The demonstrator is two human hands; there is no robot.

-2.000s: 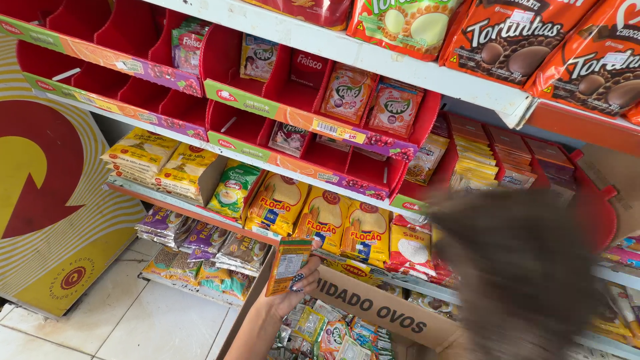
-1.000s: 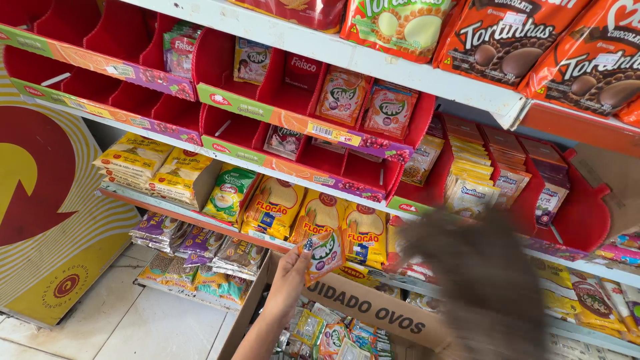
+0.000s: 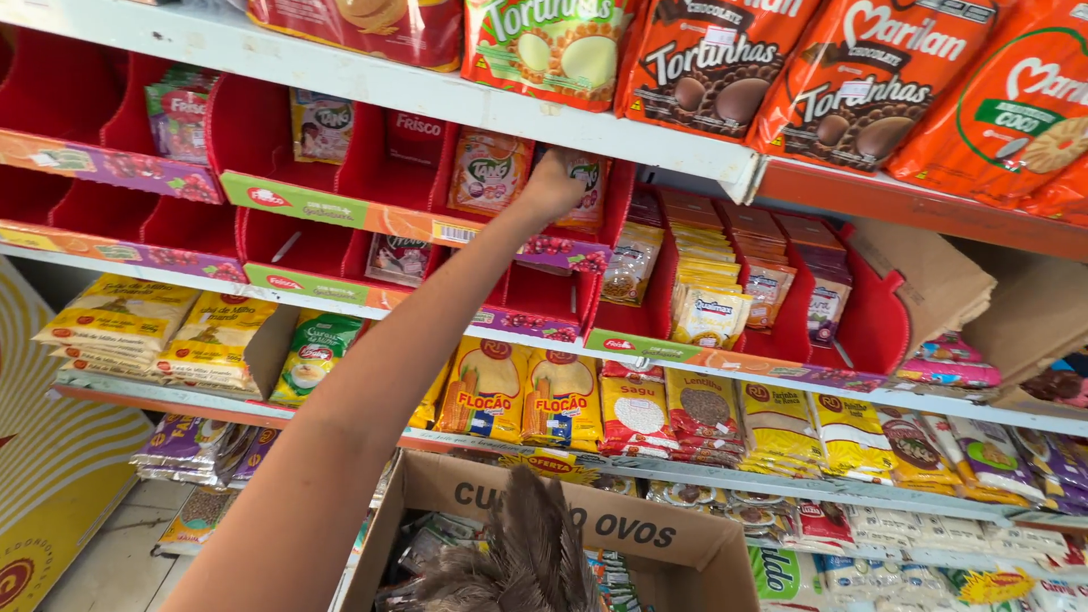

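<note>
My left hand (image 3: 554, 185) reaches into the right end compartment of the upper red display tray (image 3: 625, 200). Its fingers are closed at the upper left edge of an orange Tang drink powder sachet (image 3: 588, 200); the fingertips are partly hidden. Left of the divider stands another Tang sachet (image 3: 489, 170). My right hand is out of view. A brown feather duster (image 3: 518, 552) shows at the bottom, over an open cardboard box (image 3: 680, 531) with many small sachets (image 3: 616, 578) inside.
A white shelf edge (image 3: 510, 98) runs just above my hand, under Tortinhas cookie bags (image 3: 714, 68). More sachets (image 3: 710, 310) stand in the tray at right. Flocão bags (image 3: 483, 391) line the shelf below. A yellow panel (image 3: 59, 442) stands at left.
My left hand has moved up from in front of the Flocão bags, where it held a Tang sachet, into the upper tray. The feather duster now shows lower and further left, over the box.
</note>
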